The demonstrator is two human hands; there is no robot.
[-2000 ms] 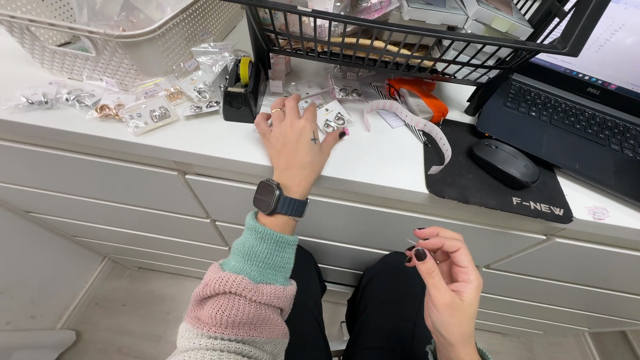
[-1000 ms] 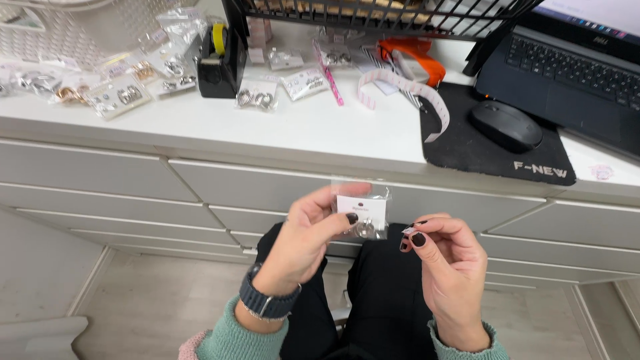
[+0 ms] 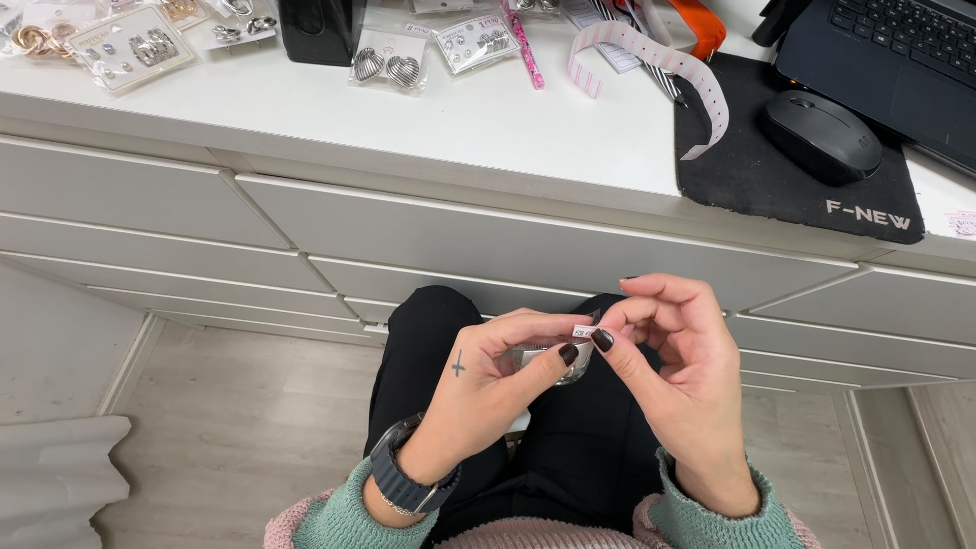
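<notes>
My left hand (image 3: 488,381) holds a small clear plastic packet (image 3: 573,367) of jewelry above my lap, thumb in front and fingers behind. A small white sticker (image 3: 585,331) with pink edging and handwriting lies at the packet's top edge, pinched by the thumb and index finger of my right hand (image 3: 671,366). On the white desktop, beyond my hands, are a packet with silver heart-shaped earrings (image 3: 402,72), a carded earring set (image 3: 476,42), a pink patterned pen (image 3: 524,47) and a curled strip of labels (image 3: 705,91).
More packaged earrings (image 3: 133,47) lie at the far left, beside a black tape dispenser (image 3: 314,30). At the right are a black mouse (image 3: 822,133) on a mouse pad (image 3: 770,187) and a laptop (image 3: 907,61). Drawer fronts (image 3: 534,236) stand just beyond my knees.
My left hand has come from the desktop to my lap with a jewelry packet. My right hand has moved in until its fingertips meet the packet's top edge. The view has shifted closer.
</notes>
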